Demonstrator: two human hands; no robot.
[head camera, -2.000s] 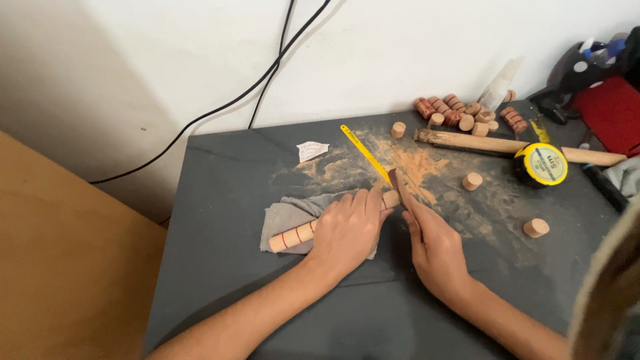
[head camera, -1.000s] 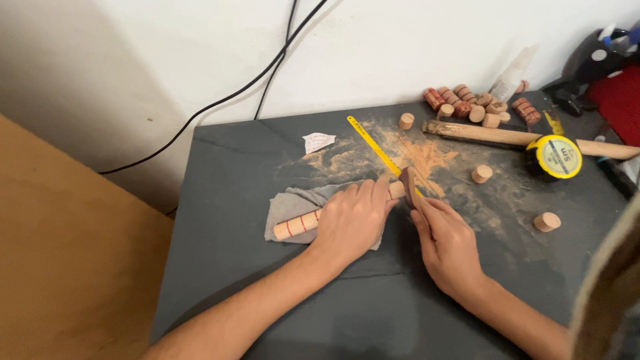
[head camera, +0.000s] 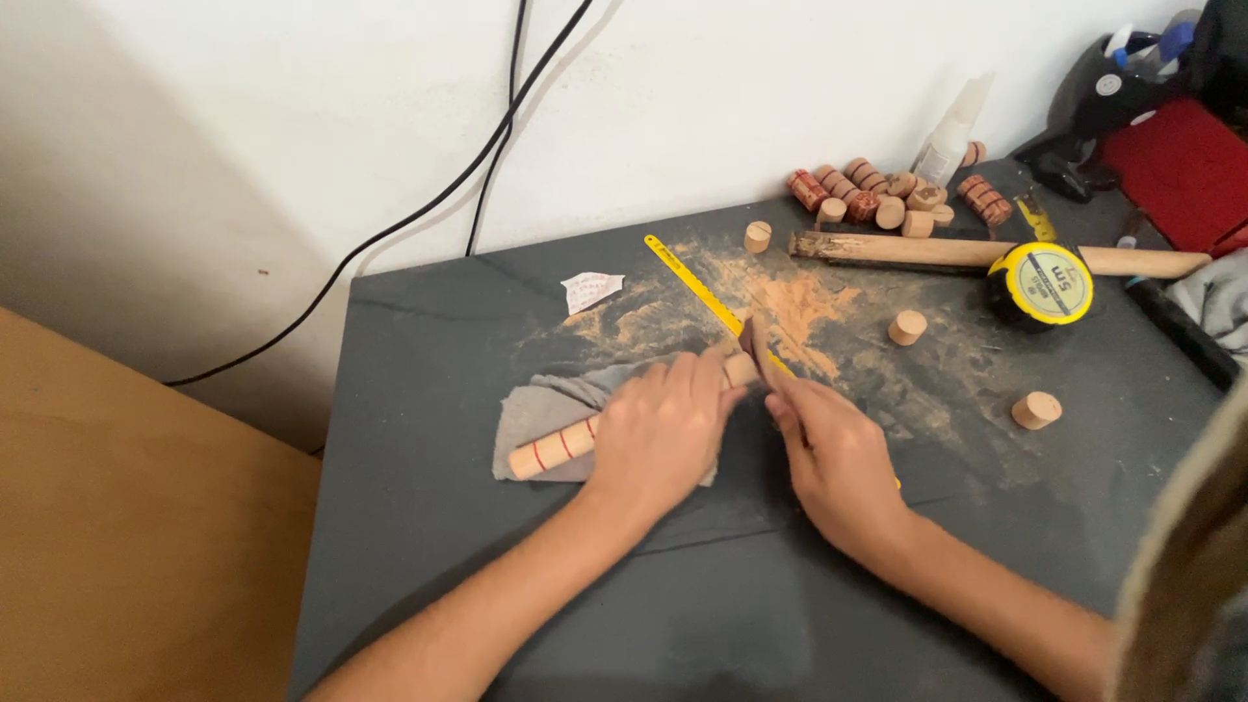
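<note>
My left hand (head camera: 663, 429) presses a round wooden dowel with red ring marks (head camera: 554, 448) onto a folded grey cloth (head camera: 531, 409). The dowel's right end sticks out past my fingers. My right hand (head camera: 838, 458) grips a brown, thin piece that looks like sandpaper (head camera: 756, 346), held against that end. A yellow hacksaw blade (head camera: 692, 283) lies on the dark grey table under it, its middle partly hidden by the right hand. Pale sawdust (head camera: 799, 312) is spread around the blade.
Short wooden cylinders (head camera: 908, 328) stand at the right, with a pile of plain and red-marked pieces (head camera: 864, 205) by the wall. A tape measure (head camera: 1043, 283) rests by a long wooden stick (head camera: 907, 250). Behind are a glue bottle (head camera: 946, 136), a torn paper scrap (head camera: 591, 291) and black cables (head camera: 429, 205).
</note>
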